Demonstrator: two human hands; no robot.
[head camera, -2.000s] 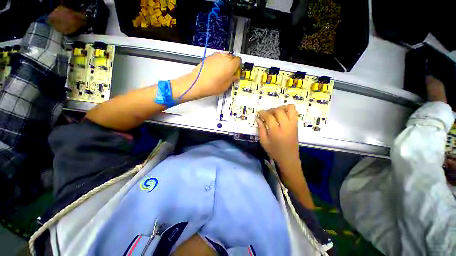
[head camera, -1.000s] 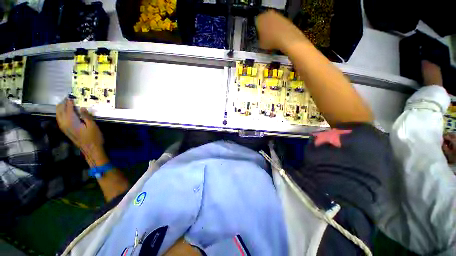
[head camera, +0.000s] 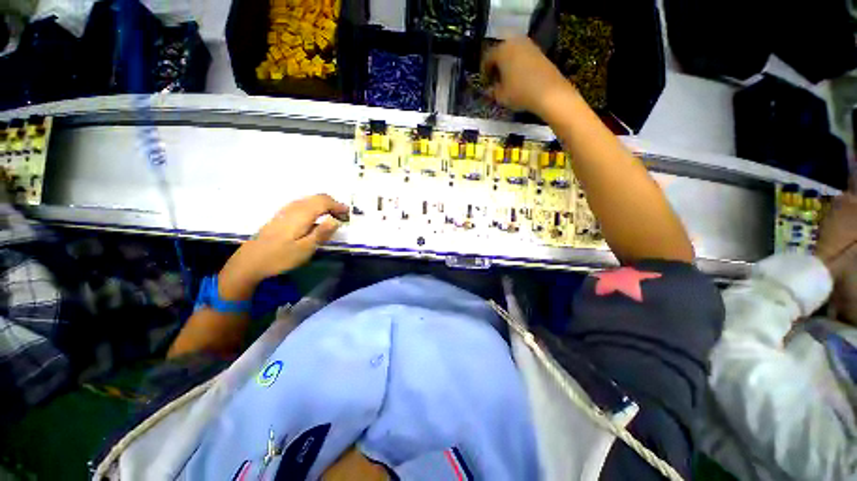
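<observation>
A row of cream circuit boards (head camera: 399, 195) lies on the metal rail, with yellow blocks and black parts along its far edge. My left hand (head camera: 299, 233) is at the row's near left corner, thumb and fingers apart, fingertips at or very near the edge; contact is unclear. My right hand (head camera: 519, 77) is over the bin of silver-grey components (head camera: 477, 101), its fingers bent down. Whether it holds any is not visible. My right forearm covers the row's right end.
Behind the rail (head camera: 235, 202) stand bins of yellow blocks (head camera: 301, 42), blue components (head camera: 395, 83), green components (head camera: 446, 19) and gold-brown components (head camera: 584, 56). Other boards lie at far left (head camera: 23, 160) and far right (head camera: 799, 216). People sit at both sides; a sleeve (head camera: 772, 291) is at right.
My left hand has moved right from the small left-hand panel's former place. That panel now appears joined to the main row's left end. My right hand has moved from the boards to the bins.
</observation>
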